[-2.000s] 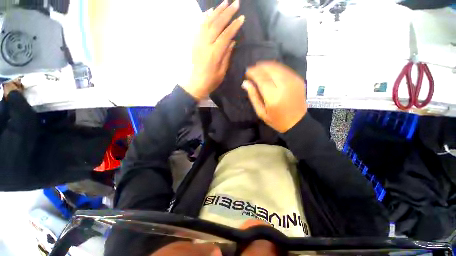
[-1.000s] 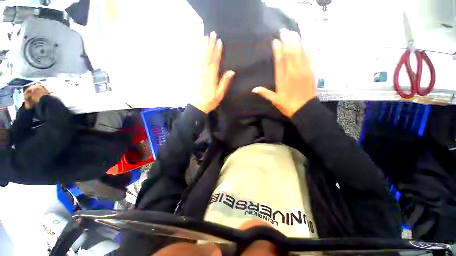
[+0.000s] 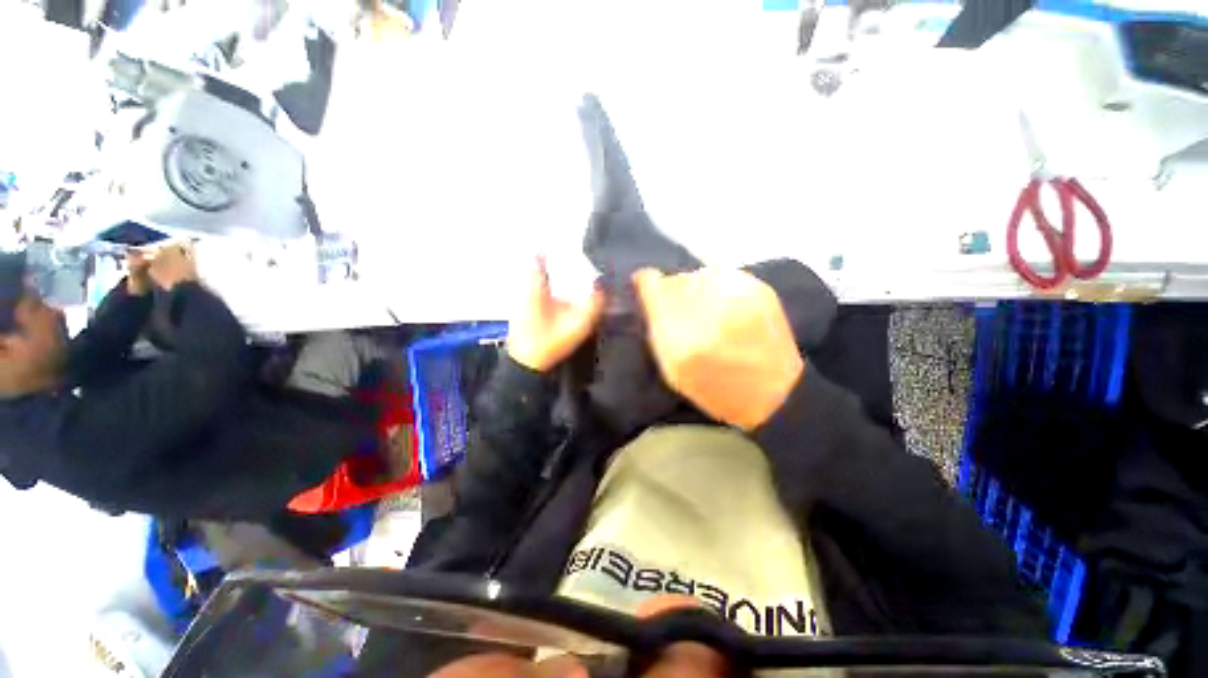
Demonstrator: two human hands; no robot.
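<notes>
A dark garment panel (image 3: 633,239) lies partly on the white table, with a narrow end pointing away from me, and bunches over the table's front edge toward my lap. My left hand (image 3: 554,318) pinches the cloth at the table edge between thumb and fingers. My right hand (image 3: 722,342) is closed on the cloth just beside it, knuckles up. The part of the cloth under my right hand is hidden.
Red-handled scissors (image 3: 1058,233) lie on the white table (image 3: 451,199) at the right. A pale machine with a round vent (image 3: 225,166) and a person in dark clothes (image 3: 172,397) are at the left. Blue crates (image 3: 1047,364) and a red one (image 3: 358,487) are below the table.
Both hands have gone from lying flat on the spread cloth to gripping it at the table's front edge. The cloth has been drawn toward me and gathered. The view has shifted.
</notes>
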